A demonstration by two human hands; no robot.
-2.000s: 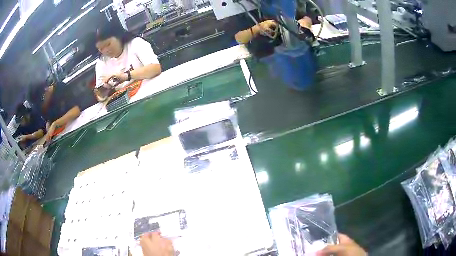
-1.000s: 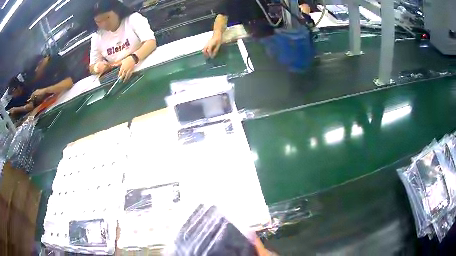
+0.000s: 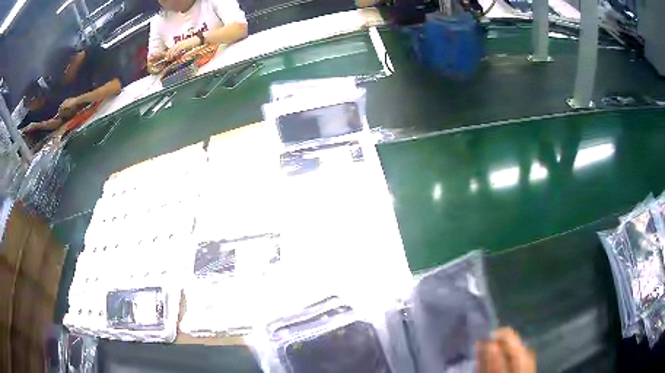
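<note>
My right hand [image 3: 504,353] is at the bottom, right of centre, its fingers closed on the edge of a clear-bagged dark phone part [image 3: 448,313]. More bagged dark parts [image 3: 332,350] overlap at the bottom centre, over the near edge of the right white foam sheet [image 3: 339,240]; the frame's edge cuts them off. My left hand is not in view. Dark part outlines lie on the sheets, at mid-sheet [image 3: 237,255] and on the left sheet [image 3: 136,307]. A bagged part [image 3: 321,122] lies at the right sheet's far end.
The glossy green bench [image 3: 525,189] extends right. A pile of bagged parts [image 3: 645,269] lies at the far right. A brown carton [image 3: 29,277] stands at the left, with small bagged pieces [image 3: 79,353] beside it. Two people sit opposite. Metal posts and a blue object [image 3: 450,44] are beyond.
The bagged parts that were raised over the near sheet edge now spread across the bottom. My right hand has moved right, with a bagged part at its fingers. The view has tilted down.
</note>
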